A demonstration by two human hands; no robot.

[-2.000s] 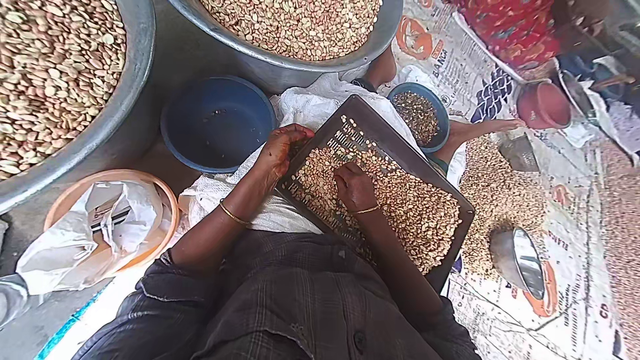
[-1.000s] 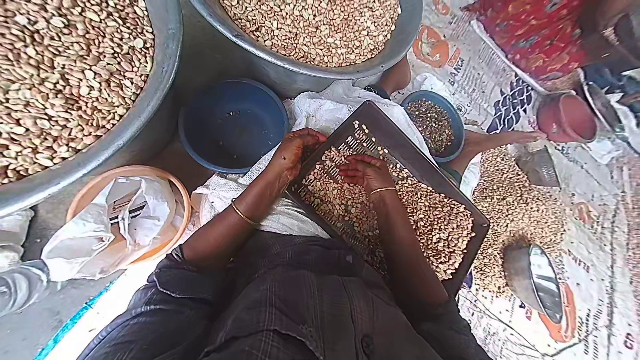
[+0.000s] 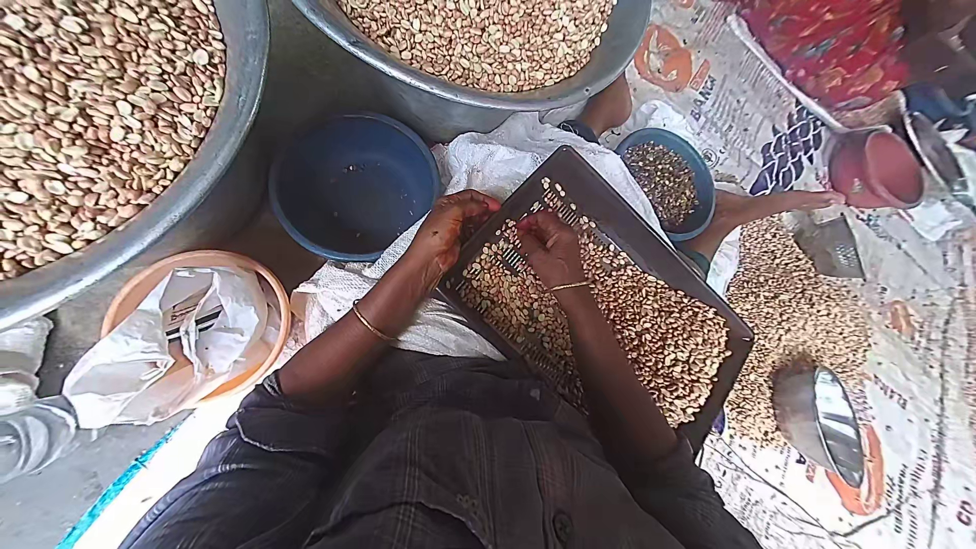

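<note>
A dark slotted plastic tray (image 3: pixel 732 374) lies tilted across my lap, spread with shelled nuts or beans (image 3: pixel 671 335) that lie thickest toward its right end. My left hand (image 3: pixel 450 225) is at the tray's upper left rim with its fingers curled; whether it holds anything is hidden. Over the upper left part of the tray, my right hand (image 3: pixel 550 248) has its fingertips bent together among the kernels, and I cannot tell if a kernel is between them. Bare slots show near my right fingertips. White woven sacking (image 3: pixel 488 156) lies under the tray.
Two large metal tubs (image 3: pixel 252 130) (image 3: pixel 457 95) of kernels stand ahead. Near the tray are a blue basin (image 3: pixel 351 183) and a smaller blue bowl (image 3: pixel 705 183) of darker bits. An orange-rimmed basin (image 3: pixel 286 305) holds white bags. Loose kernels (image 3: pixel 801 328) and a steel bowl (image 3: pixel 820 419) lie right; another person's foot (image 3: pixel 793 202) is near.
My right hand's fingers, spread over the tray one second ago, are now drawn together. My left hand remains at the tray's upper left rim.
</note>
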